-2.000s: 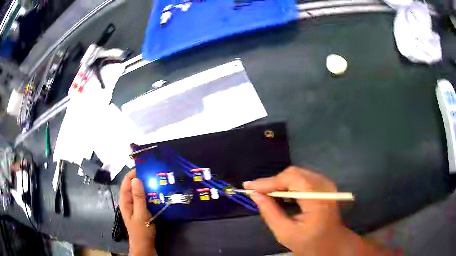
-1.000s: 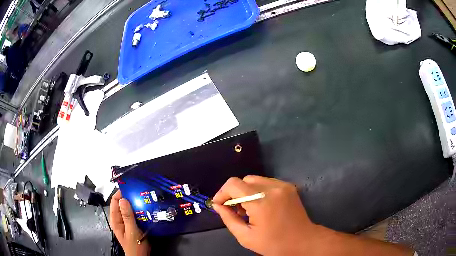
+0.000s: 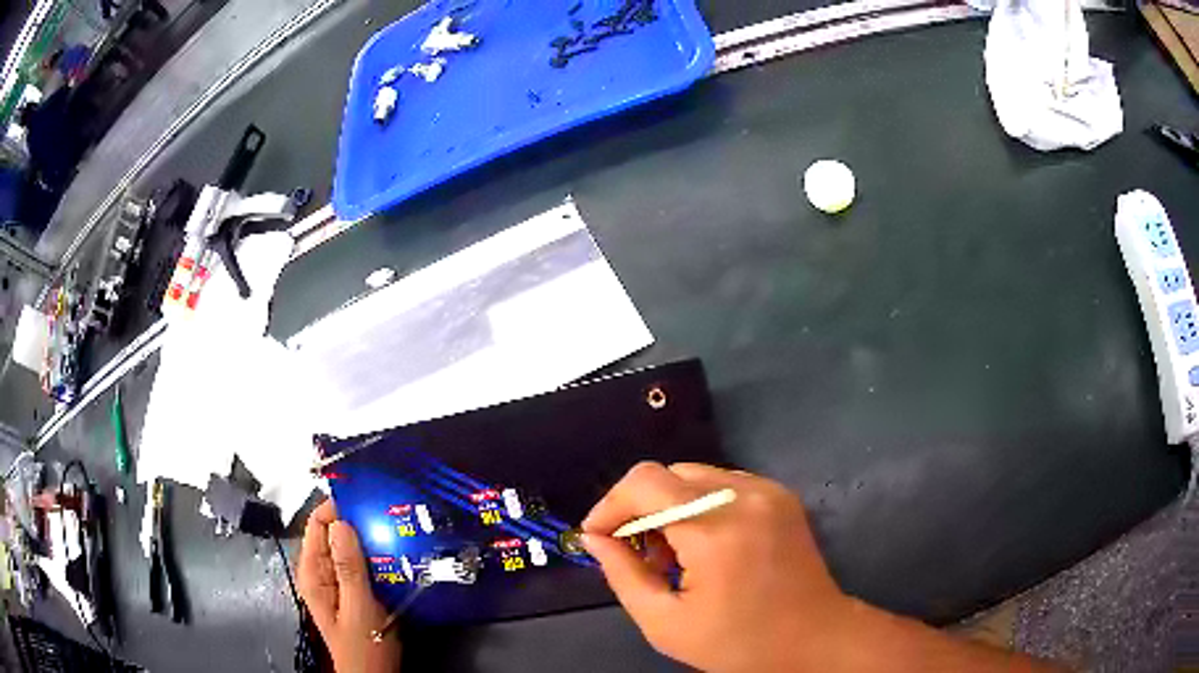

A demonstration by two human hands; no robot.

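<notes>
A dark panel (image 3: 565,421) with blue diagonal stripes and red and yellow labels lies near the front edge, tilted. My left hand (image 3: 339,585) grips its lower left edge. My right hand (image 3: 710,559) holds a thin pale stick (image 3: 677,513) between thumb and fingers, its hidden end at a dull gold round spot (image 3: 573,540) on the panel. Small white oval parts (image 3: 538,551) sit beside the labels. A silvery-white block (image 3: 448,568) is on the panel's lower left part. A white disc (image 3: 830,185) lies alone on the bench.
A blue tray (image 3: 513,92) with white and black parts is at the back. A flat grey-and-white sheet (image 3: 473,316) lies behind the panel. A glue gun (image 3: 217,237) on white paper and pliers (image 3: 164,565) are left. Crumpled white cloth (image 3: 1052,79) and a power strip (image 3: 1164,309) are right.
The camera view has shifted, moving the whole scene in the picture. The stick's angle has changed from nearly level to slanting up to the right. Both hands keep their holds.
</notes>
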